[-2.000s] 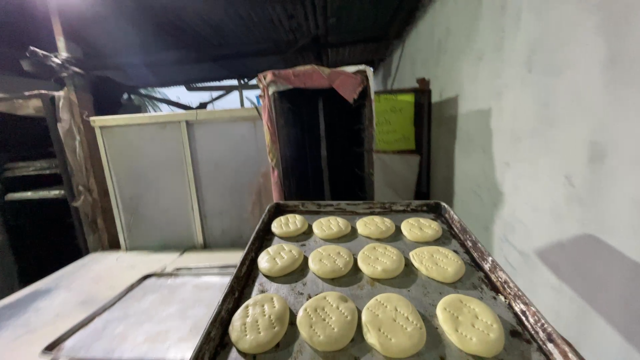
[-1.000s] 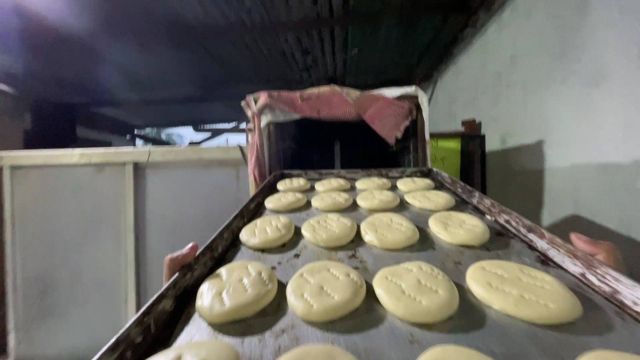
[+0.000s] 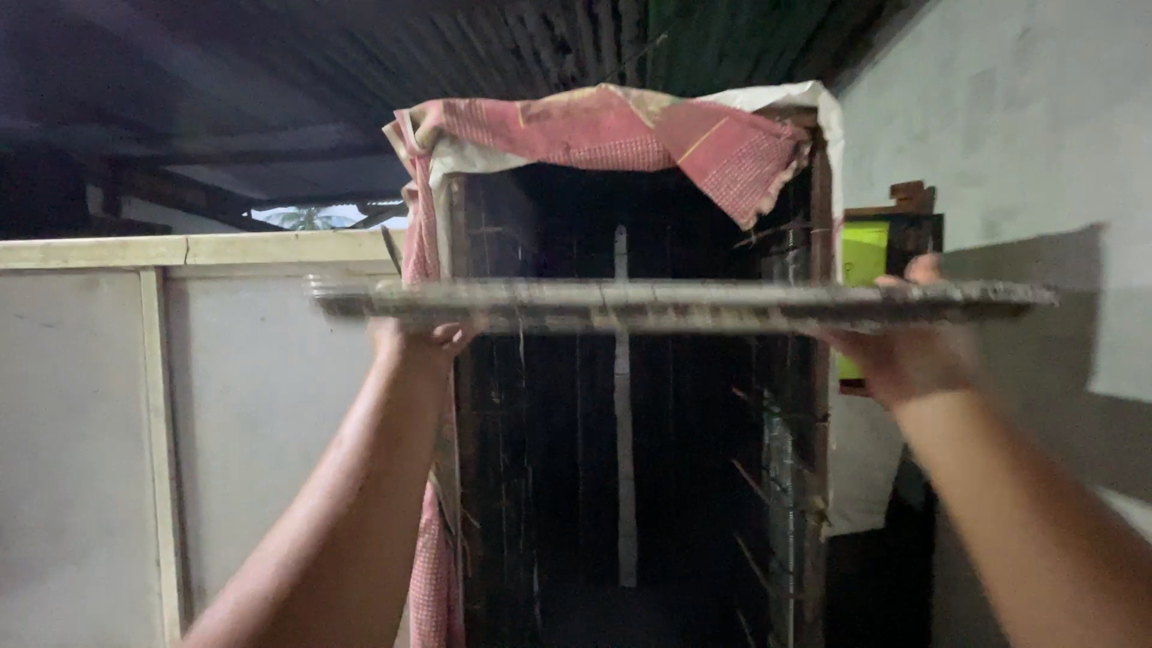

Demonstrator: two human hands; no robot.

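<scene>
A worn metal baking tray (image 3: 630, 304) is held level at about eye height, seen edge-on and blurred, so its top surface is hidden. My left hand (image 3: 423, 335) supports it from below near its left end. My right hand (image 3: 913, 346) grips the right end, with fingertips showing above the rim. Beyond the tray stands a tall, dark rack (image 3: 819, 504) with an open front and slats along its inner right side. A red checked cloth (image 3: 585, 130) is draped over the rack's top.
Pale panels with a cream frame (image 3: 153, 432) stand left of the rack. On the right are a grey wall (image 3: 999, 153) and a yellow-green sheet (image 3: 864, 256) bearing writing. A corrugated roof (image 3: 540, 45) is overhead.
The tray has risen from a view onto its rounds of dough to an edge-on view at the rack's front. My forearms have come into view, and the rack looks nearer.
</scene>
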